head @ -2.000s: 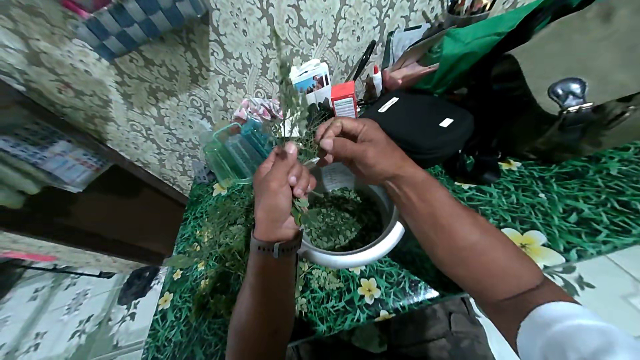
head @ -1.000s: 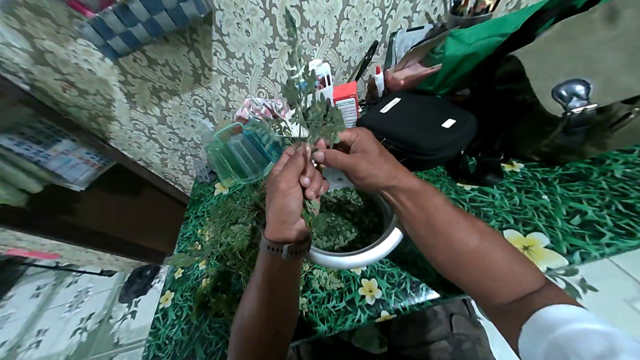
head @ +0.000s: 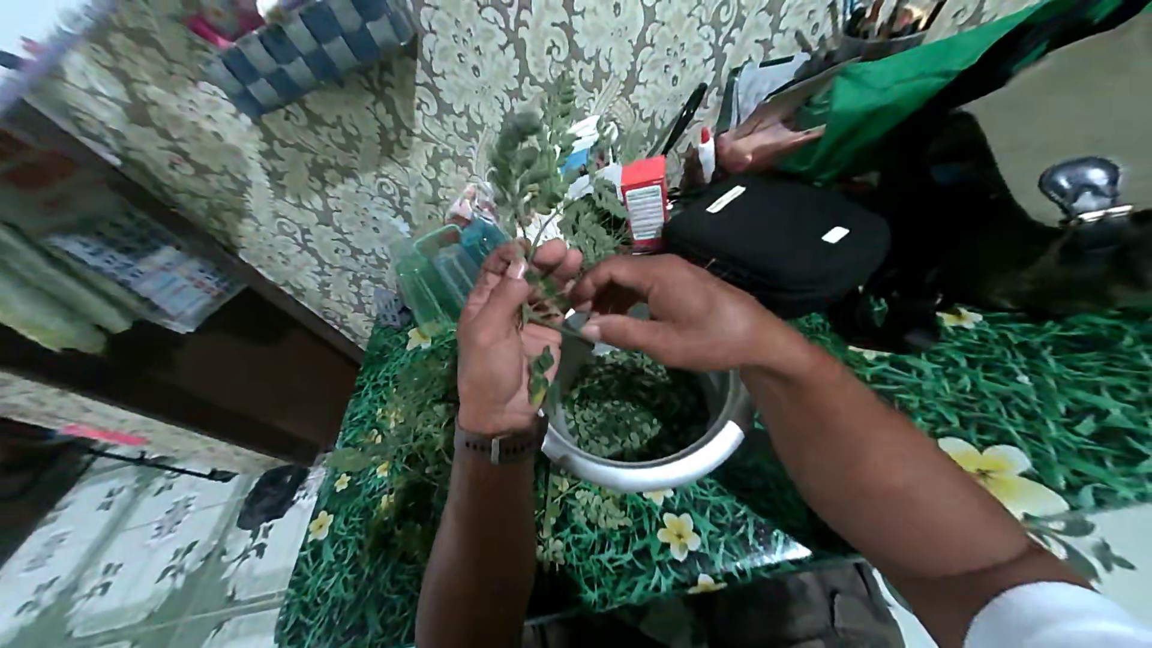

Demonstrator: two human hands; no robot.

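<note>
My left hand (head: 513,333) holds a leafy green sprig (head: 531,171) upright by its stem, its small round leaves spreading above the fingers. My right hand (head: 666,310) is beside it, thumb and forefinger pinching a thin side stem of the sprig. Below both hands stands a round pot with a white rim (head: 648,472), holding a heap of small green leaves (head: 621,409). Left of the pot, partly behind my left forearm, lies a pile of leafy stems (head: 405,450) on the cloth.
The table has a grass-and-flower patterned cover (head: 1017,387). Behind the hands are green plastic containers (head: 427,279), a red and white box (head: 644,202) and a black zippered case (head: 783,238). A dark bag with a metal buckle (head: 1080,184) stands at the right.
My hands were close together on the sprig a second ago; now my right hand is a little lower and apart from the left. The sprig's top leans further left.
</note>
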